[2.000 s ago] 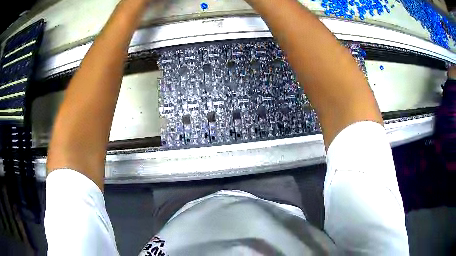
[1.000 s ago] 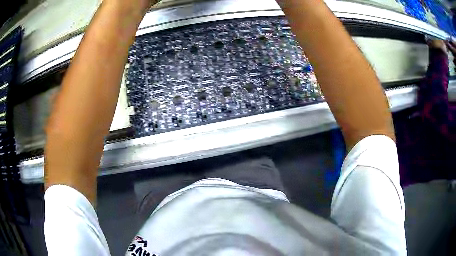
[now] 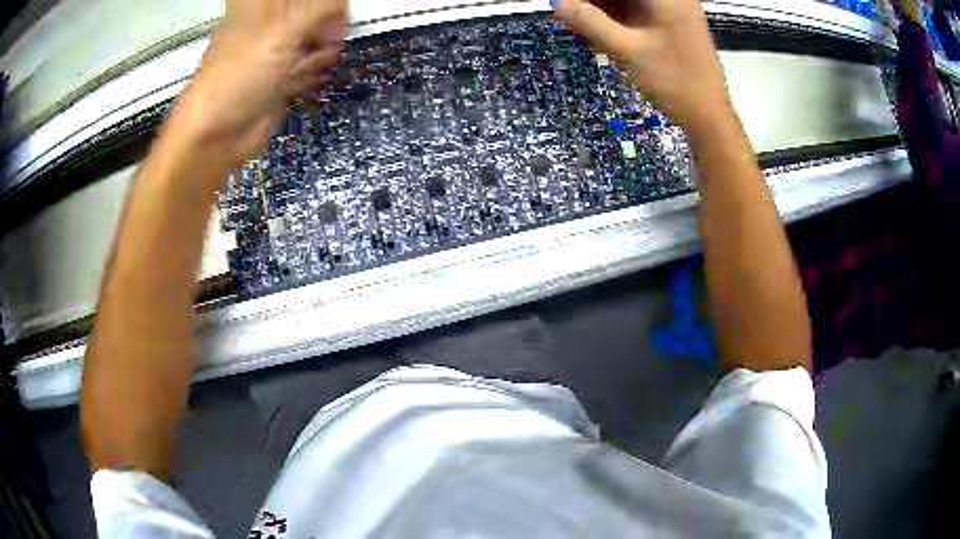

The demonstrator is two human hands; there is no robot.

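The PCB panel (image 3: 421, 147) lies between the conveyor rails, dark with dense white markings and rows of dark squares. My left hand (image 3: 279, 68) is over its far left part, blurred and cut by the top edge; whether it holds anything cannot be told. My right hand (image 3: 647, 47) is above the far right part, fingers pointing left, with a small blue component (image 3: 558, 5) at its fingertips at the top edge. Blue components (image 3: 619, 127) also stand on the panel's right part, below my right hand.
The near rail (image 3: 453, 284) runs along the panel's near edge. The pale conveyor bed (image 3: 805, 100) shows at right. Loose blue components (image 3: 858, 7) lie at the top right. Another person's checked sleeve (image 3: 924, 105) is at right. A blue object (image 3: 682, 316) is below the rail.
My hands have come down into view from beyond the top edge and are now over the panel. The view has shifted, and the panel appears more tilted. The loose blue pile shows less.
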